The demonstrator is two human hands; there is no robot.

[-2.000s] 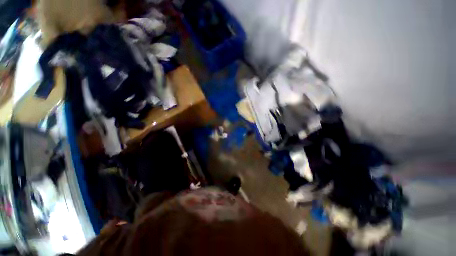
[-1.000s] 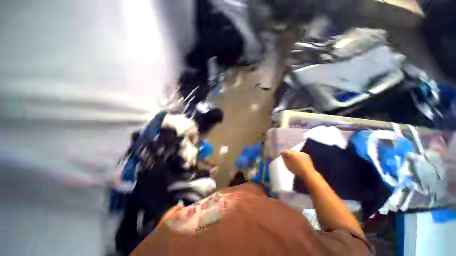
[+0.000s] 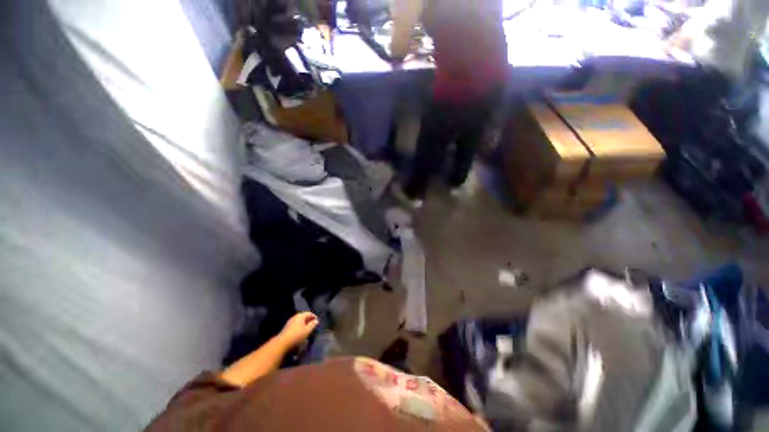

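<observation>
My left hand (image 3: 299, 327) is small and blurred at the lower left, with the forearm reaching out from a brown sleeve. Its fingers look loosely curled, and no item shows in it; whether they are fully closed is unclear. Just beyond it lies a heap of dark cloth (image 3: 295, 249) with white and light grey pieces (image 3: 325, 202) draped over it. My right hand is out of the picture.
A large pale grey-white mass (image 3: 126, 219) fills the left side. Grey and dark garments (image 3: 582, 346) are heaped at the lower right. Brown cartons (image 3: 607, 139) stand farther back. A person in red (image 3: 468, 59) stands at a bright worktable. Scraps litter the floor (image 3: 472, 245).
The view has swung to the aisle and worktable. The light bin of dark, white and blue pieces and my right arm over it have left the picture. My left hand now shows extended.
</observation>
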